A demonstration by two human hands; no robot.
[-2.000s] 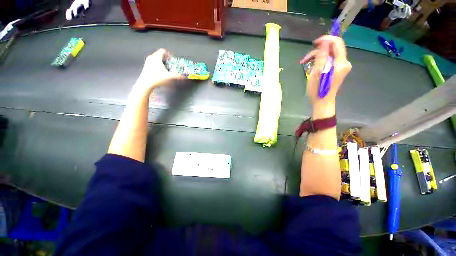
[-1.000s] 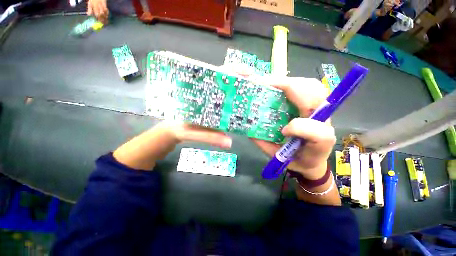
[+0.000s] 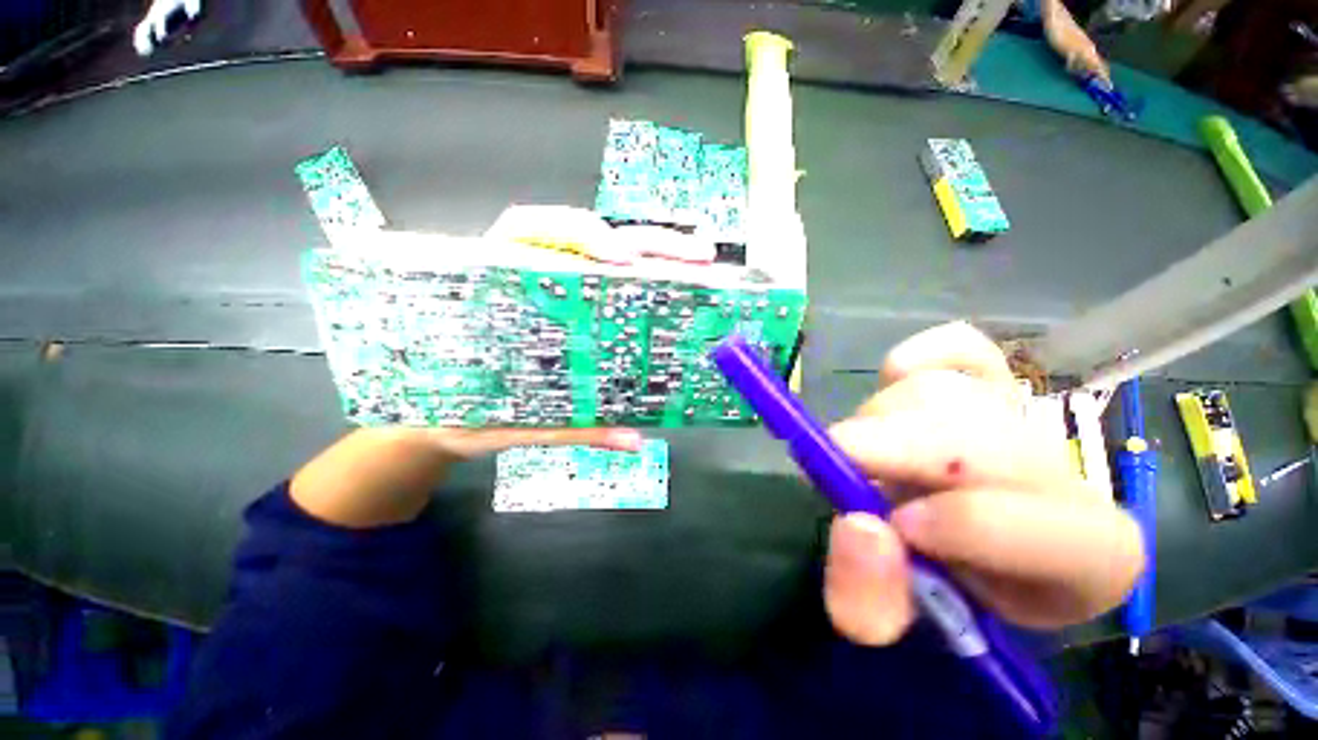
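A green power supply board is held up with its dense silvery solder side facing me. Pale and yellow parts show behind its top edge. My left hand holds it from below and behind, most of the fingers hidden by the board. My right hand grips a purple marker pen slantwise, apart from the board's edge. The pen's upper end overlaps the right part of the board in view; I cannot tell if it touches. A flat pale green rectangle lies just below the held board.
Waiting boards lie left of a yellow-green roll. Single boards lie at left and right. A slanting grey post, a blue tool and a board on its side are at right. Another person's hand shows at the far right.
The marker pen has come up from my right side and then swung round, its upper end now towards the board. My left hand has lifted the board; my right hand has let go of it.
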